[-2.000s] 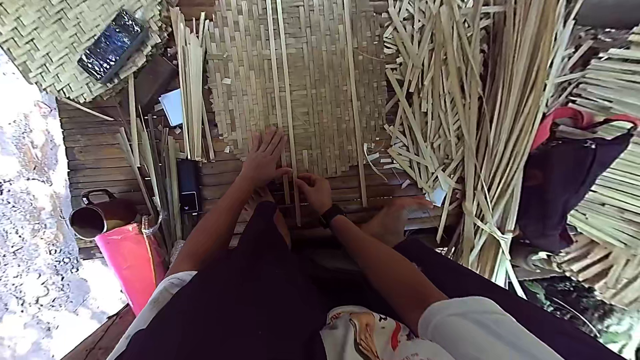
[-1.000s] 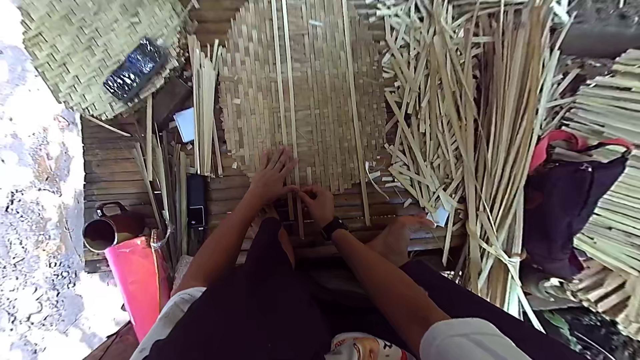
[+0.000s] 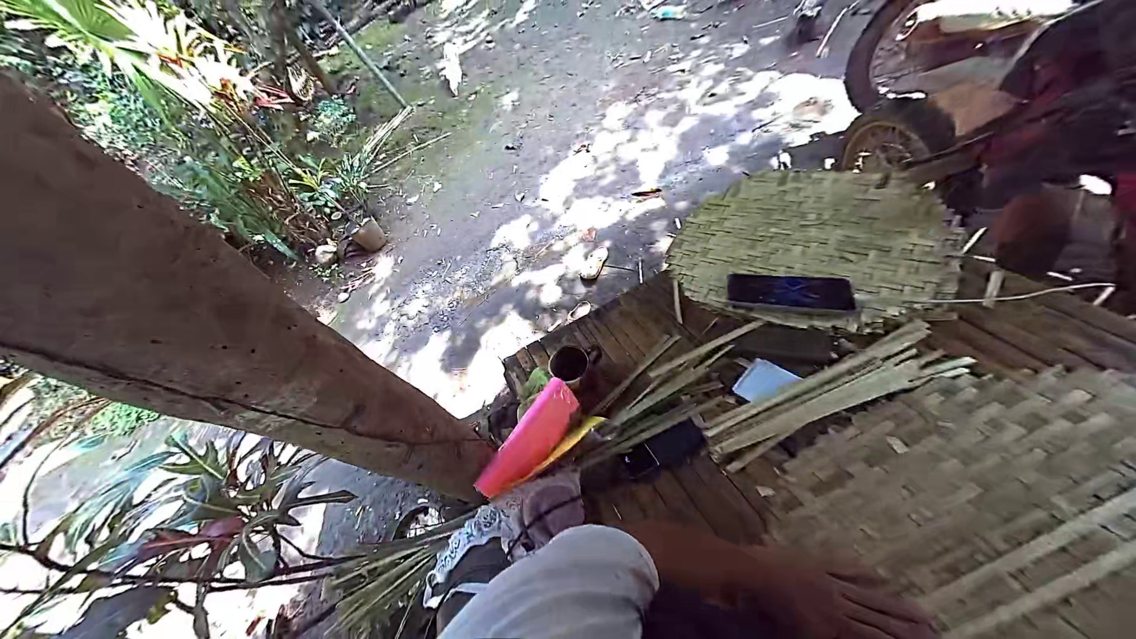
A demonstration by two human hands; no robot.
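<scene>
My left hand [image 3: 839, 599] lies flat and blurred at the bottom right, by the edge of a large woven mat of flat strips [image 3: 967, 470]. Nothing shows between its fingers. Two long pale strips [image 3: 1047, 568] lie across the mat beside it. My right hand is outside the view. Up and left of the mat, a bundle of flat strips [image 3: 825, 399] rests on the slatted platform. Beyond it is a smaller round woven mat [image 3: 825, 222] with a dark phone [image 3: 790, 293] on it.
A mug [image 3: 571, 362], a pink sheet or folder [image 3: 532, 439], a light blue piece [image 3: 763, 380] and a black object [image 3: 670, 444] are on the platform [image 3: 621, 328]. A thick wooden post [image 3: 222, 328] slants at the left. A motorcycle wheel [image 3: 887, 142] stands on the ground beyond.
The view has swung far to the left, onto the yard and post. My right hand, seen earlier beside my left at the strips, has left the frame.
</scene>
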